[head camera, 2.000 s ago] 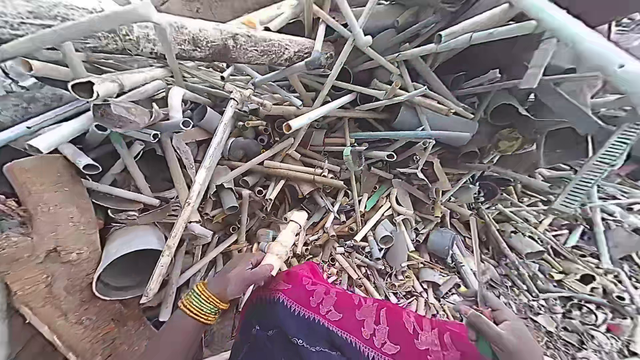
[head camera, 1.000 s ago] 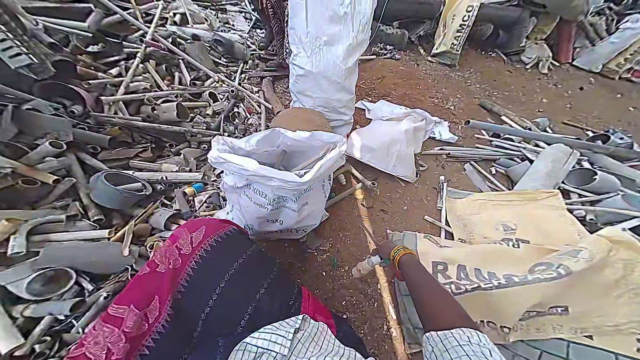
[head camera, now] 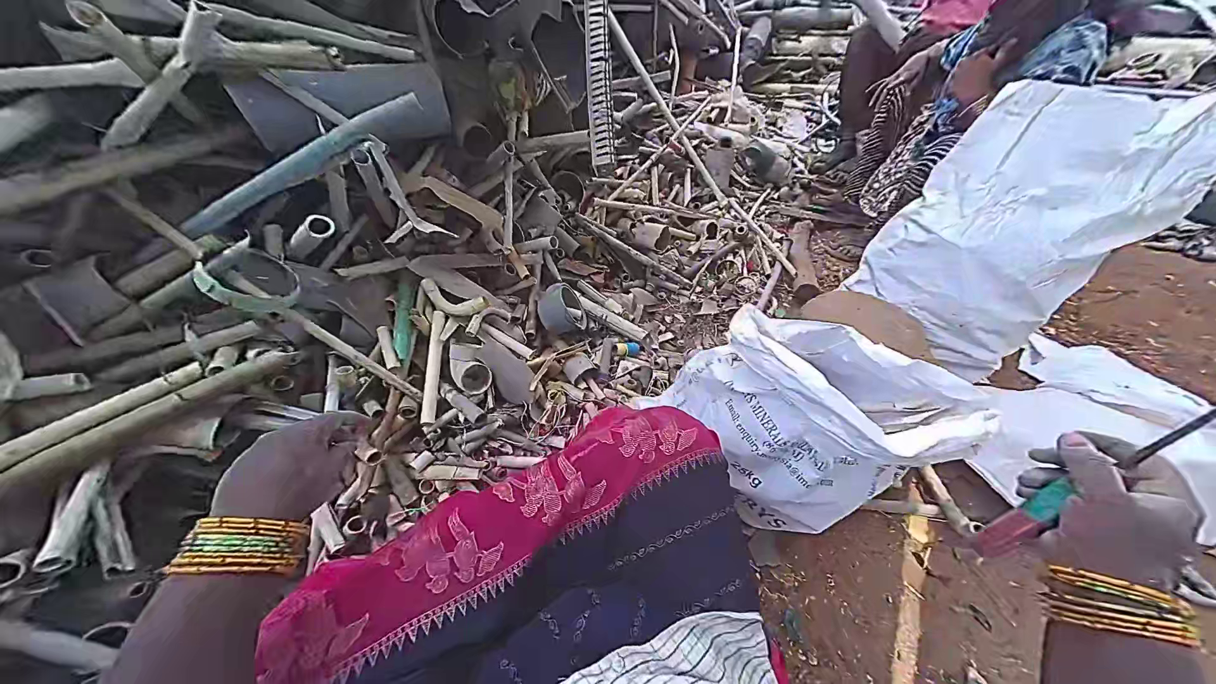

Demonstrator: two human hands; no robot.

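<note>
My left hand [head camera: 290, 465] reaches into the heap of scrap plastic pipe pieces [head camera: 465, 370] at the left, its fingers curled at thin pieces; whether it grips one cannot be made out. My right hand [head camera: 1116, 503], at the right, is closed around the red and green handle [head camera: 1026, 518] of a tool with a thin dark metal shaft [head camera: 1178, 437] pointing to the upper right. Between the hands an open white woven sack [head camera: 817, 418] with printing stands beside the heap, next to the pink and dark cloth over my lap [head camera: 532, 551].
Another person [head camera: 940, 95] sits at the upper right behind a large white sack [head camera: 1035, 209]. A long thin stick [head camera: 912, 579] lies on the brown soil in front of the printed sack. Long pipes and a blue-green pipe [head camera: 304, 166] jut from the heap at the left.
The view has swung from the sacks on the right back toward the heap. My left hand, out of view one second ago, is now at the pipe pieces. My right hand is back in view.
</note>
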